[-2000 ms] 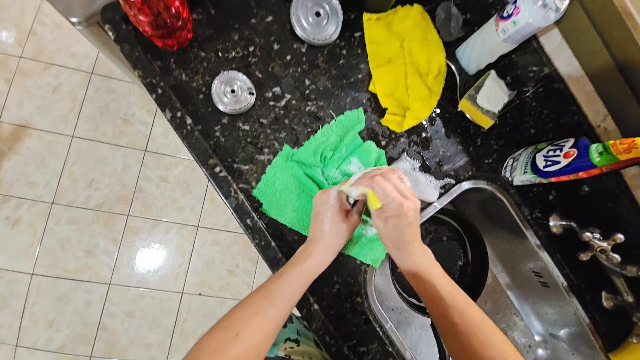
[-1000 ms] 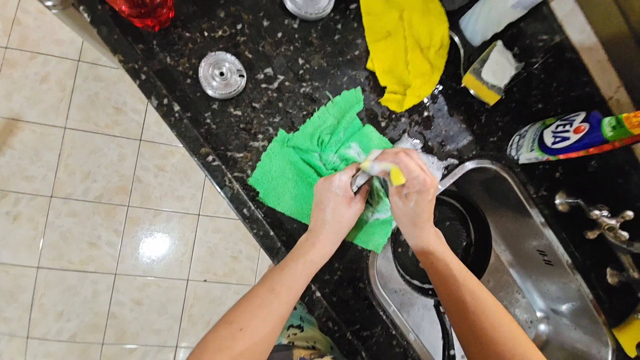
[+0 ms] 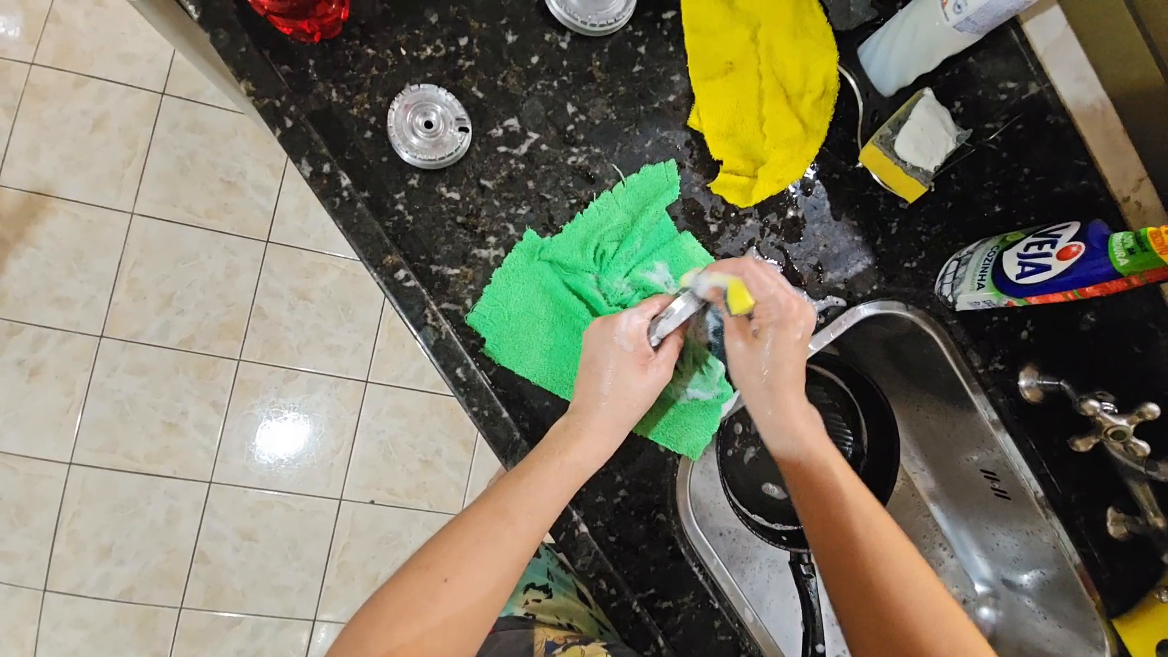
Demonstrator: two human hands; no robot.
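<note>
My left hand (image 3: 625,360) grips a round metal stove burner piece (image 3: 673,318) by its edge, tilted up over a green cloth (image 3: 557,292). In my right hand (image 3: 766,328) is a soapy yellow sponge (image 3: 737,296), pressed to the far end of that metal piece. The fingers partly cover both things. White suds lie on the green cloth, which is spread on the black granite counter beside the sink. Another burner piece (image 3: 429,126) sits flat on the counter to the upper left, and one more (image 3: 593,11) is cut off by the top edge.
A steel sink (image 3: 967,438) holds a black frying pan (image 3: 776,484). Beside it are a Veja cleaner bottle (image 3: 1045,265) and a metal tap (image 3: 1115,427). Farther back lie a yellow cloth (image 3: 762,91), a sponge with a white lump (image 3: 890,169), a white bottle (image 3: 940,36) and a red container (image 3: 306,14).
Two seconds ago the metal piece was largely hidden by my hands; its rim now shows between them. Both hands remain over the green cloth.
</note>
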